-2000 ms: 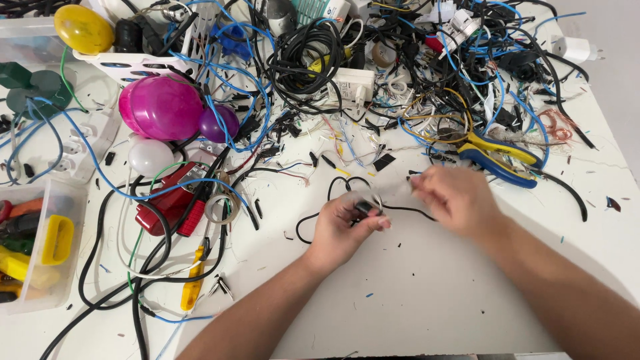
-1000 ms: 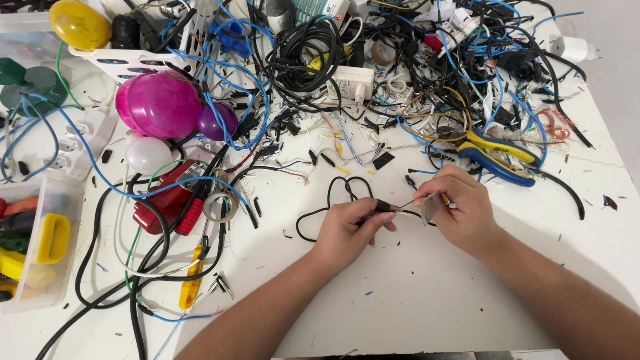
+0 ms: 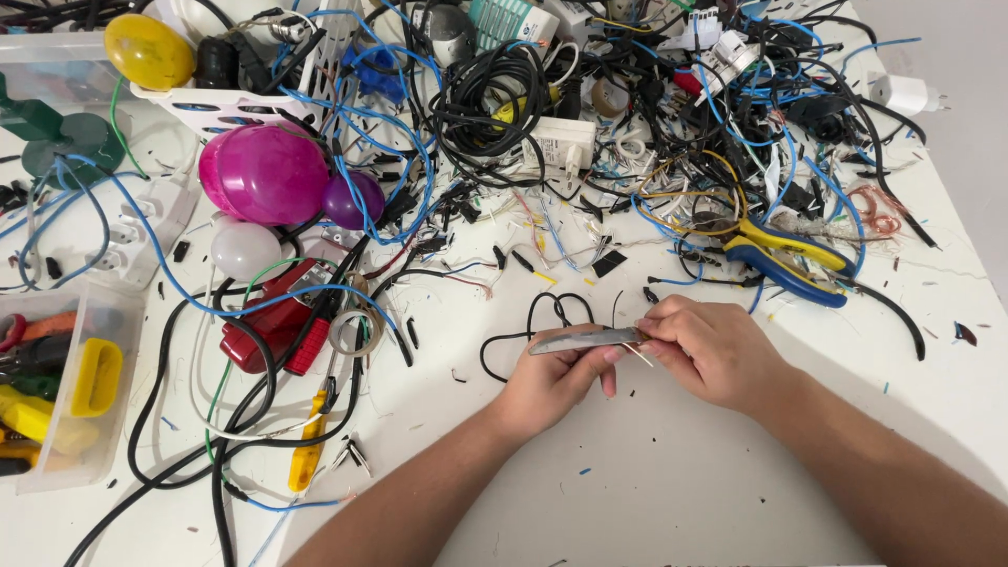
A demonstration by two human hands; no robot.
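Observation:
My right hand [image 3: 705, 350] grips a knife by its end, and the metal knife blade [image 3: 583, 340] points left across my left hand. In my left hand [image 3: 551, 382], fingers are closed on a thin black cable [image 3: 504, 337], whose loops lie on the white table just behind. Thin pale wires [image 3: 639, 354] stick out between the two hands, under the blade. How the fingers hold the wire ends is partly hidden. Beyond my right hand lie diagonal pliers [image 3: 787, 264] with blue and yellow handles.
A large tangle of cables [image 3: 488, 102] covers the back, with a white adapter [image 3: 563, 142] in it. To the left are a red tool [image 3: 272, 323], a tape roll [image 3: 354, 332], a yellow-handled tool [image 3: 309, 449], balloons [image 3: 264, 173] and a plastic bin [image 3: 79, 394]. Wire scraps dot the table.
My right hand has come left to meet my left hand since the earliest frame. The blade now lies across my left hand, and pale wires show between the hands.

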